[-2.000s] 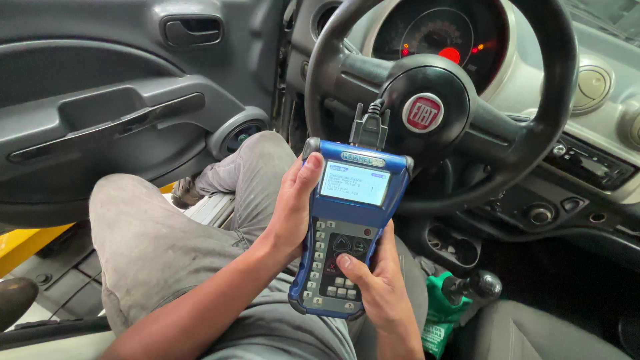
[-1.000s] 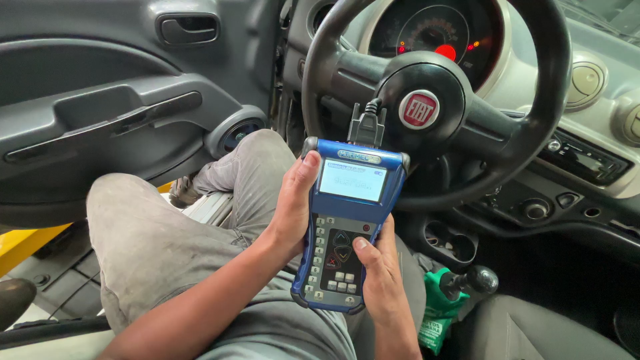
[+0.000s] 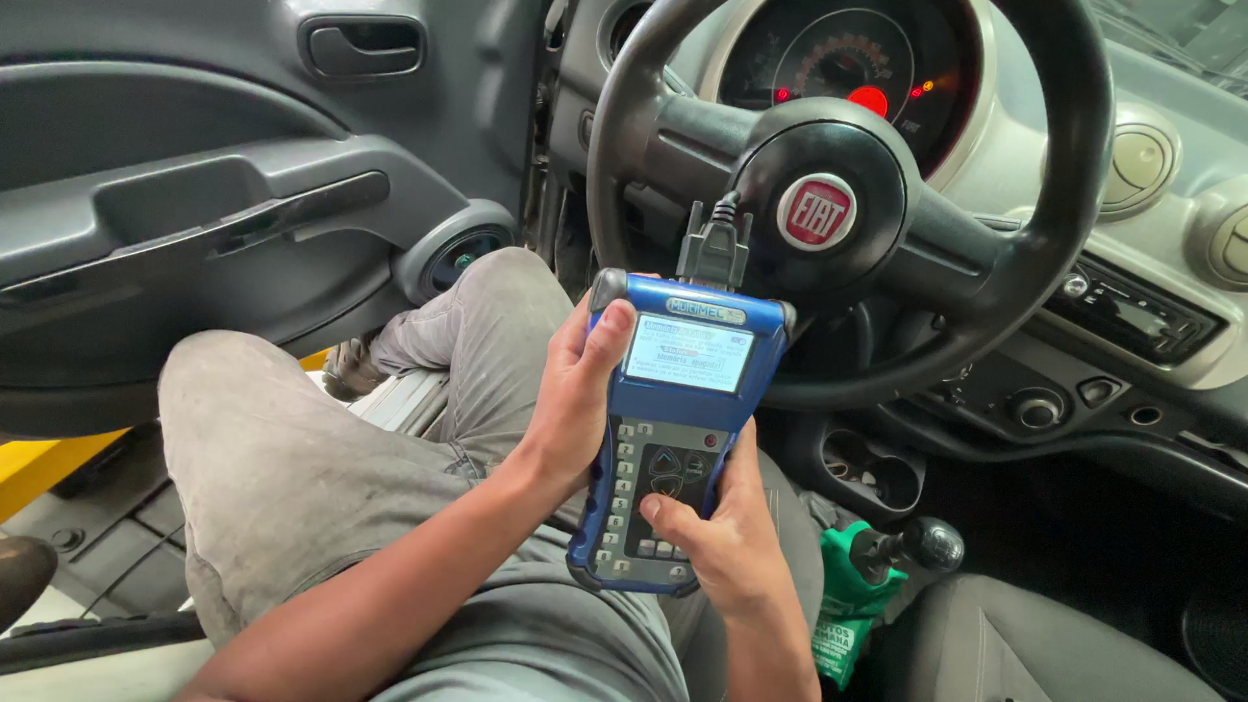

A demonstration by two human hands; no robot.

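Observation:
A blue handheld automotive scan tool with a lit screen and a keypad is held upright above my lap. My left hand grips its upper left side, thumb beside the screen. My right hand holds the lower right side, and its thumb lies on the keypad just below the arrow keys. Both hands' fingers are partly hidden behind the tool. A black cable connector is plugged into the tool's top edge, in front of the steering wheel. The screen bears writing.
The instrument cluster shows red and amber lights. An open car door is at the left. To the right are a car radio, a cup holder, a gear lever with a green bag beside it, and a seat.
My right thumb has moved from beside the upper keypad down and left onto the keys. The text on the tool's screen has changed. My left hand keeps its hold.

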